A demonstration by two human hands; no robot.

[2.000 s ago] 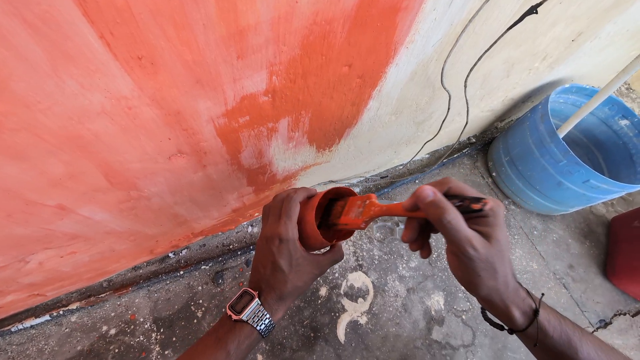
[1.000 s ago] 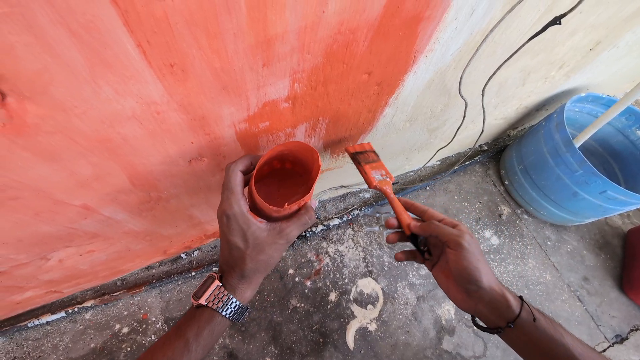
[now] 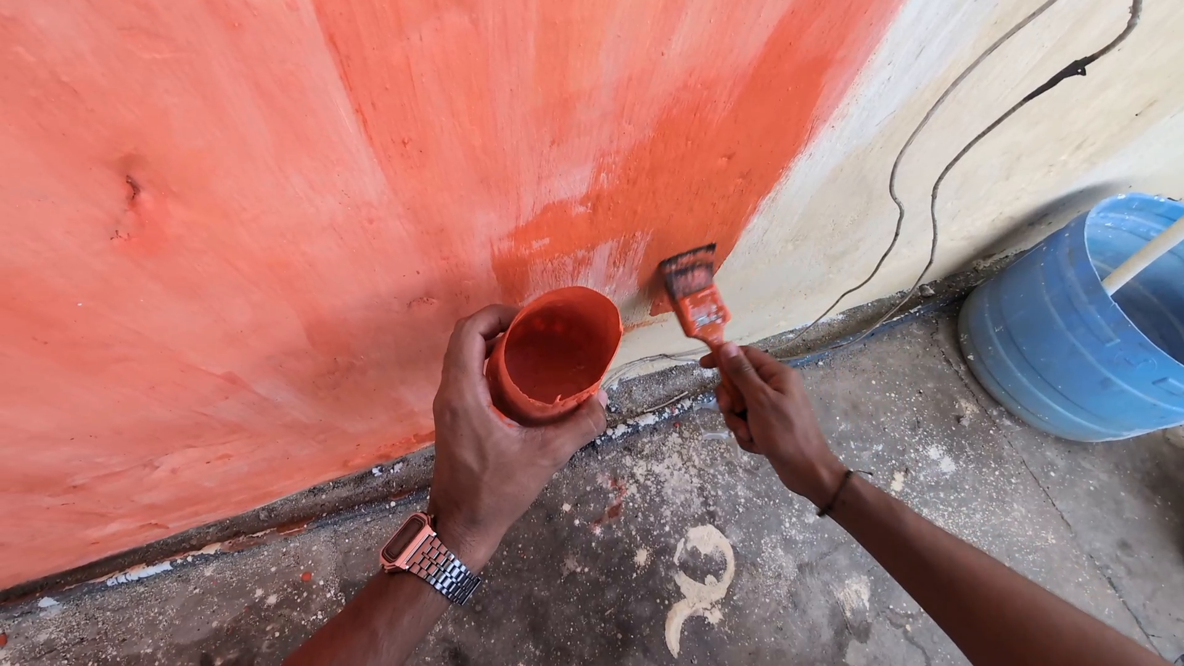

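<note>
My left hand (image 3: 504, 444), with a metal-band watch at the wrist, is wrapped around a small cup (image 3: 555, 351) coated in orange-red paint, with paint inside. My right hand (image 3: 768, 407) grips the handle of a flat paintbrush (image 3: 698, 301) stained the same colour. The brush points up, its dark bristles at the lower edge of the orange-red paint on the wall (image 3: 703, 157); whether they touch the wall I cannot tell. To the right of the brush, the wall is cream and white.
A blue plastic tub (image 3: 1045, 333) with a pale pole (image 3: 1147, 254) in it stands against the wall at right. Dark cables (image 3: 934, 203) hang down the cream wall to its base. The concrete floor (image 3: 832, 555) bears paint splashes and a curved cream mark.
Two seconds ago the brush was in the cup; a second ago it was out, to the cup's right. The brush is now up by the wall's painted edge, and my right hand's grip on it has changed.
</note>
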